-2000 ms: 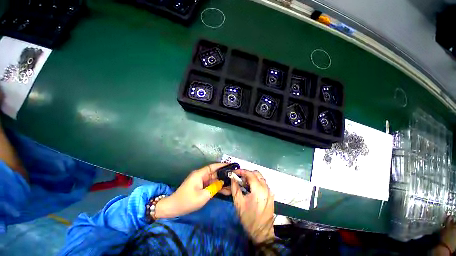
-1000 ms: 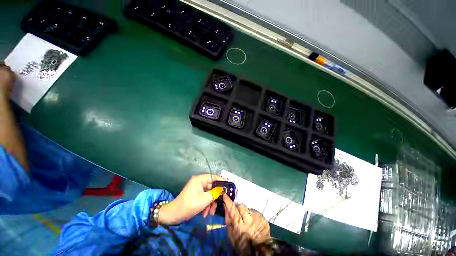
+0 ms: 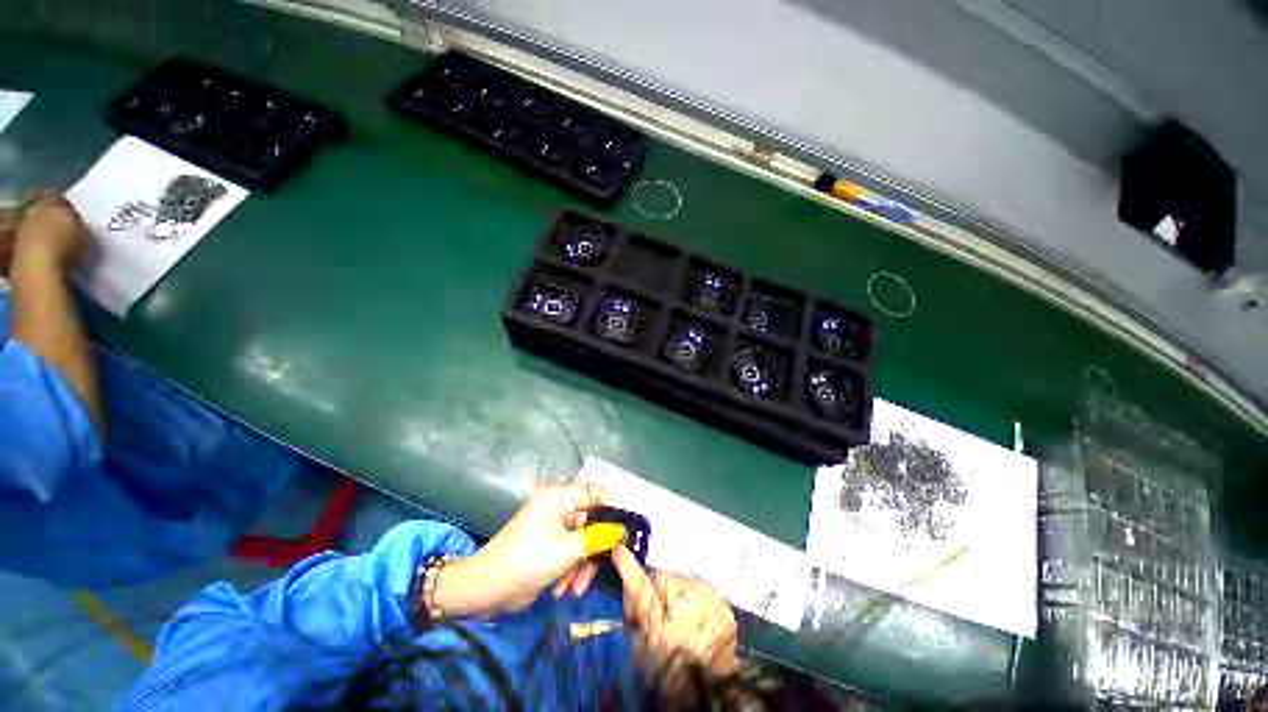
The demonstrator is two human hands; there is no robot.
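Observation:
My left hand [image 3: 526, 555], with a yellow finger cot [image 3: 602, 538] on its thumb, holds a small black watch housing [image 3: 638, 534] above the bench's front edge. My right hand [image 3: 681, 620] is just right of and below it, with a finger against the housing. A thin pale stick-like part [image 3: 594, 630] shows below, by the right hand; I cannot tell clearly what it is. A narrow white liner strip [image 3: 709, 547] lies behind the hands. The black foam tray [image 3: 654, 380] stands beyond, with a housing in each pocket but one in the back row.
White paper [image 3: 973, 580] with a dark heap of small parts [image 3: 901, 484] lies right. Clear blister trays [image 3: 1133, 556] stand far right. More black trays [image 3: 515, 123] are at the rear left. A neighbour's arm [image 3: 56, 320] is at left. A marker pen [image 3: 841, 189] lies on the rear ledge.
The view has shifted, showing more of the rear panel and left trays. The housing was turned in the hands, and the metallic-looking tool over it has moved away, a finger now resting there.

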